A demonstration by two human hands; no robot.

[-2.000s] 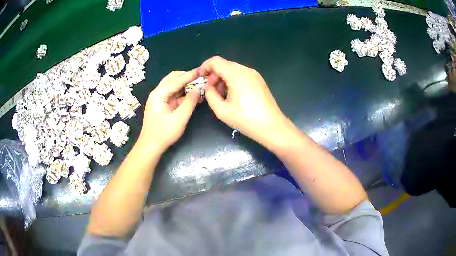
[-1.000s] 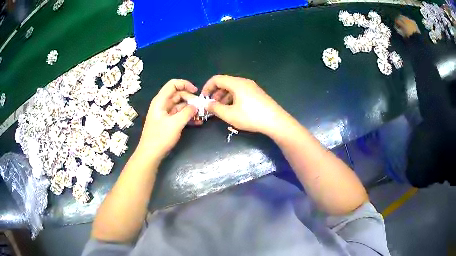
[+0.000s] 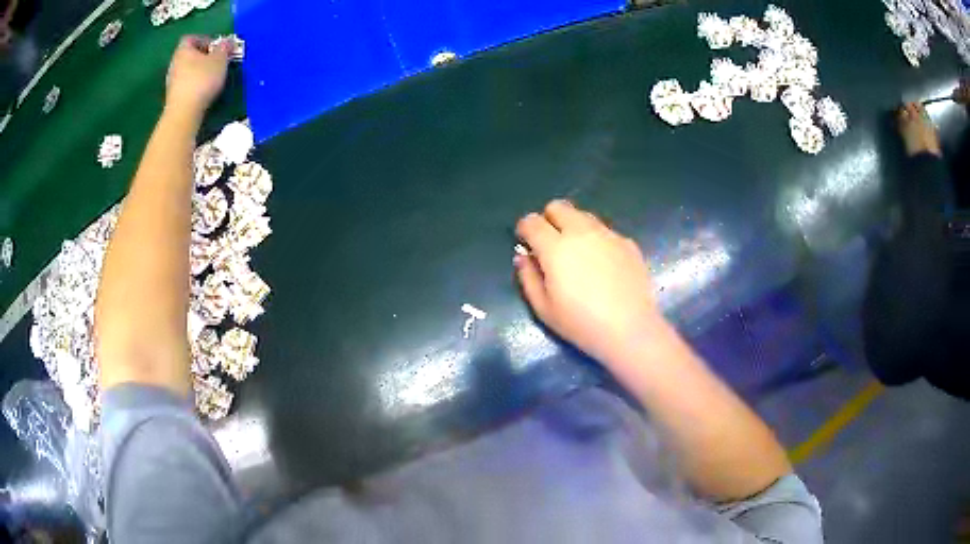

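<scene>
My left hand (image 3: 200, 72) is stretched out over the green belt at the upper left, its fingertips on a white housing (image 3: 230, 47) beside the blue sheet. My right hand (image 3: 580, 271) is over the bench right of centre, fingers curled, with a tiny white piece (image 3: 521, 251) at its fingertips. Small white inserts (image 3: 471, 317) lie on the bench left of and below my right hand. A large heap of white housings with brown specks (image 3: 232, 292) lies at the left, partly hidden behind my left forearm.
The blue sheet (image 3: 372, 53) lies at the top. A looser cluster of housings (image 3: 761, 77) is at the upper right, more at the far right edge. The green belt (image 3: 64, 170) carries scattered housings. A clear plastic bag (image 3: 48, 425) is at lower left. Another person's hand (image 3: 917, 130) and dark sleeve are at right.
My hands have parted. The left has moved up and left to the belt; the right has moved right and down. The housing they held between them is gone from there.
</scene>
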